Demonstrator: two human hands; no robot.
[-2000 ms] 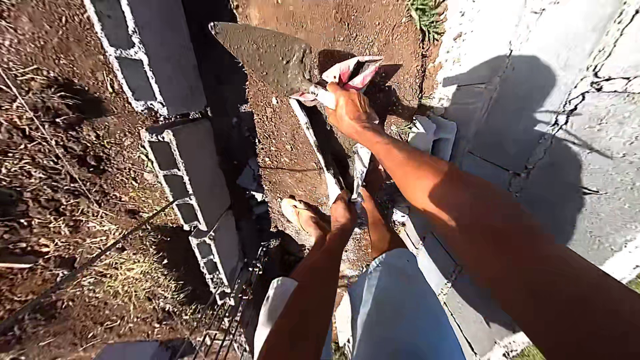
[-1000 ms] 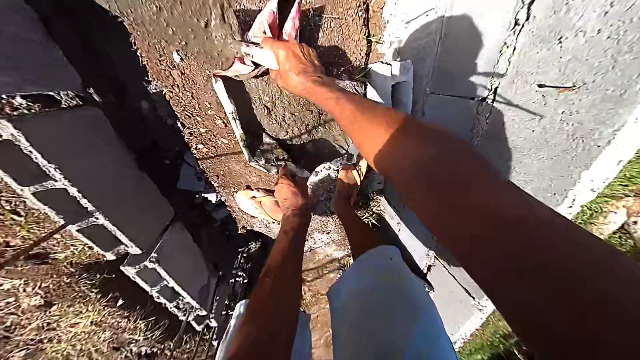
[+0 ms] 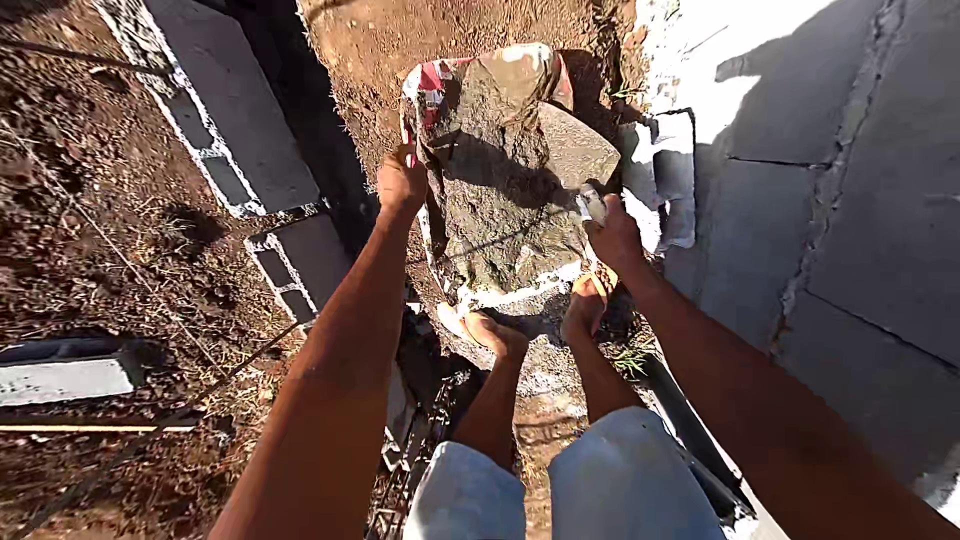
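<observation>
Wet mortar [image 3: 495, 217] lies in a shallow, mortar-crusted container [image 3: 429, 225] with red and white patches on its rim, on the ground just beyond my feet. My left hand [image 3: 401, 180] grips the container's left rim. My right hand [image 3: 616, 232] is closed round the handle of a masonry trowel [image 3: 577, 142], at the container's right side. The trowel's broad pointed blade, coated with mortar, rests over the upper right part of the mortar. Shadow falls across the middle of the load.
Hollow concrete blocks [image 3: 232, 105] form a low row on the left beside a dark trench [image 3: 322, 97]. A block wall [image 3: 772, 225] stands on the right, with a loose hollow block [image 3: 675, 180] by it. A thin line and rods cross the soil at left.
My left hand has moved from low near my feet up to the container's left rim. My right hand and the trowel have moved to the container's right side. More of the mortar now shows.
</observation>
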